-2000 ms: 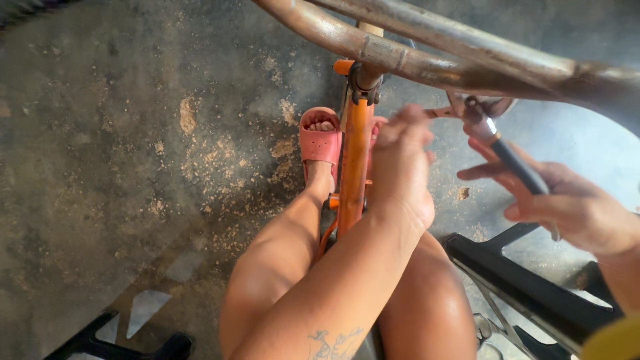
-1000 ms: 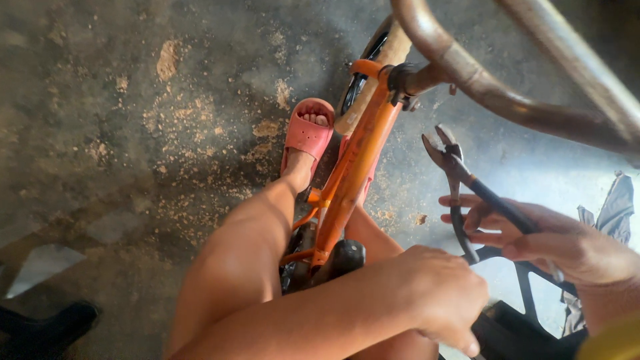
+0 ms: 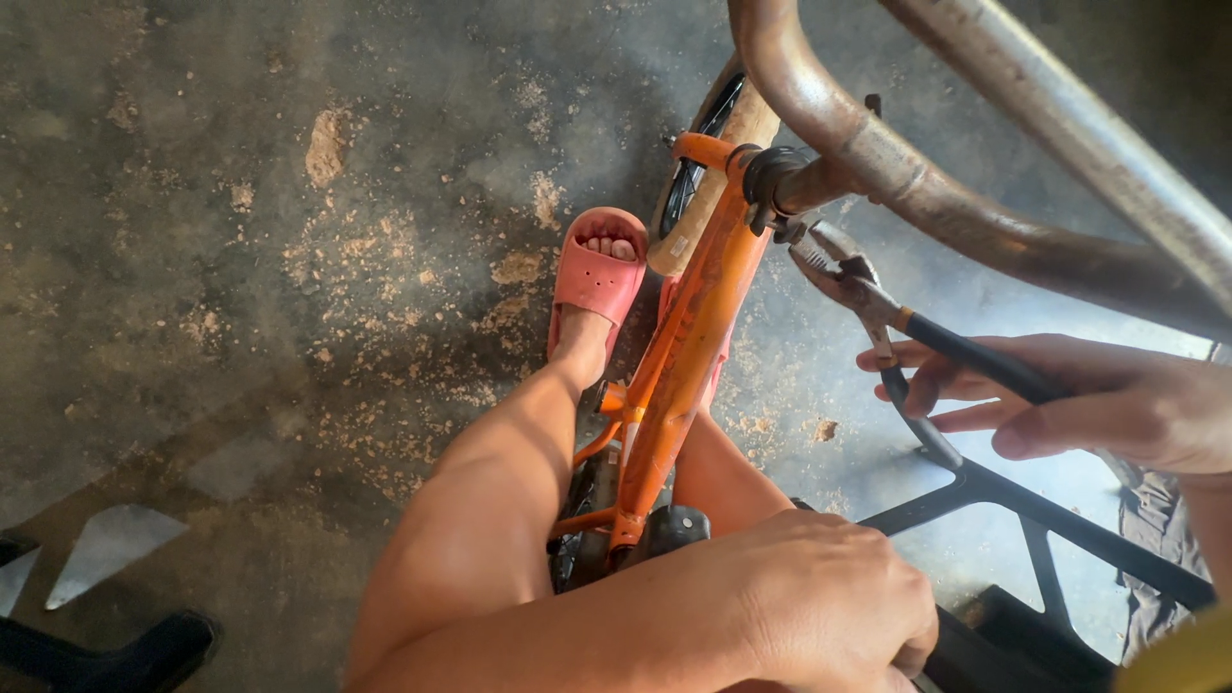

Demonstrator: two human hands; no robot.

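Observation:
My right hand [image 3: 1088,399] holds slip-joint pliers [image 3: 871,294] by their dark handles. The plier handles are spread and the toothed jaws are apart, close to the clamp bolt [image 3: 789,229] below the rusty handlebar [image 3: 866,154]. The orange bicycle frame [image 3: 698,356] runs between my legs, with the black clamp [image 3: 770,178] at its head tube. My left hand [image 3: 837,597] is low, over my right knee, its back toward the camera; its fingers are mostly hidden, so whether it holds anything does not show.
The front wheel [image 3: 712,164] has a tan tire. Pink slides [image 3: 599,274] are on my feet beside the frame. Black metal legs [image 3: 1020,505] stand at the right near a crumpled grey cloth [image 3: 1150,549]. Dirt lies scattered over the concrete floor [image 3: 289,385].
My left hand has moved down from beside the head tube toward my knee. The pliers, held in my right hand throughout, are now nearer the clamp bolt. The view has shifted.

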